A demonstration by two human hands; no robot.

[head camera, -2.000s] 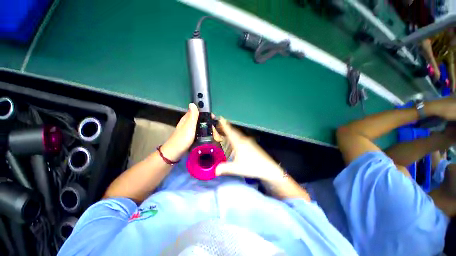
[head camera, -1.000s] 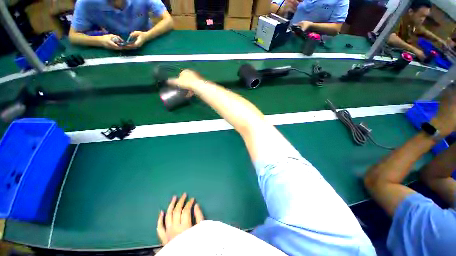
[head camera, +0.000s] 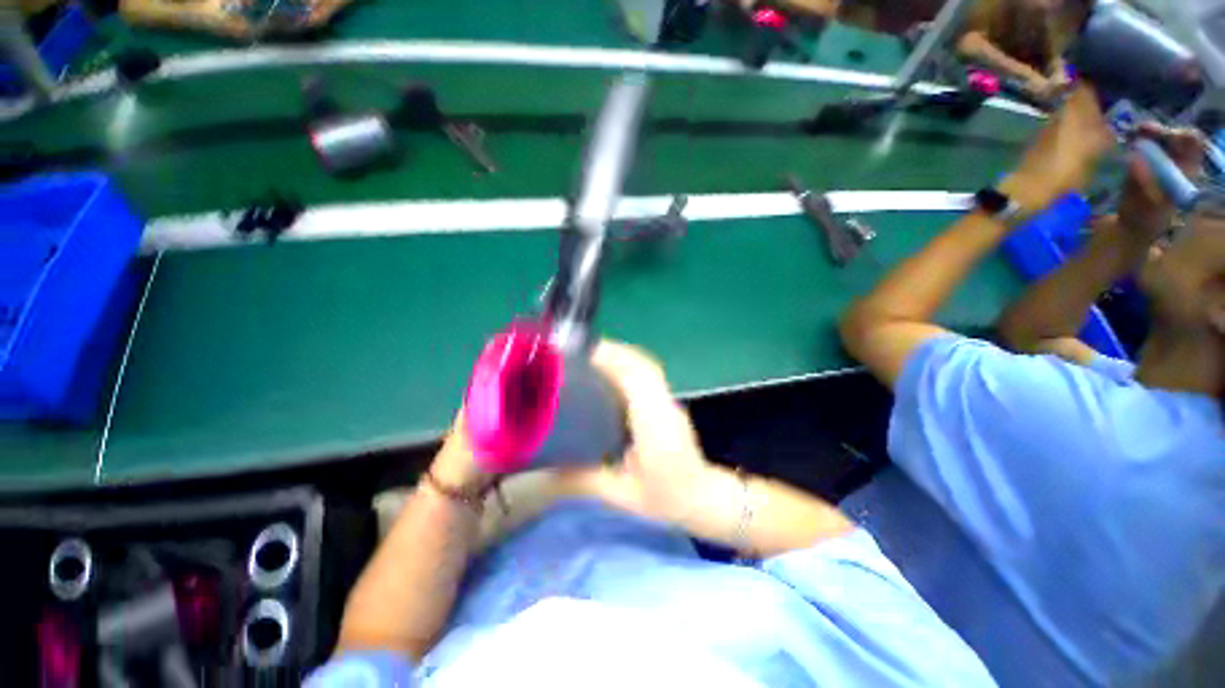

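A hair dryer is held in front of my body at the bench edge, blurred by motion. Its dryer head (head camera: 586, 419) is grey, with the magenta rear ring (head camera: 515, 397) facing left and toward me. The handle points up and away: a dark inner handle (head camera: 578, 276) near the head and a silver handle sleeve (head camera: 614, 141) further out. My left hand (head camera: 470, 450) is at the ring side, partly hidden behind it. My right hand (head camera: 654, 430) is around the right side of the head.
The dryer tray (head camera: 316, 571) is at lower left. A blue parts bin (head camera: 67, 296) sits on the bench at left. Small black clips (head camera: 269, 218) lie on the white strip. Another dryer (head camera: 352, 141) and a cord bundle (head camera: 836, 226) lie further back. A seated person (head camera: 1034, 470) is close at right.
One second ago my right arm reached over the conveyor to a dryer and my left hand lay on the bench. Now both hands hold a dryer close to my body.
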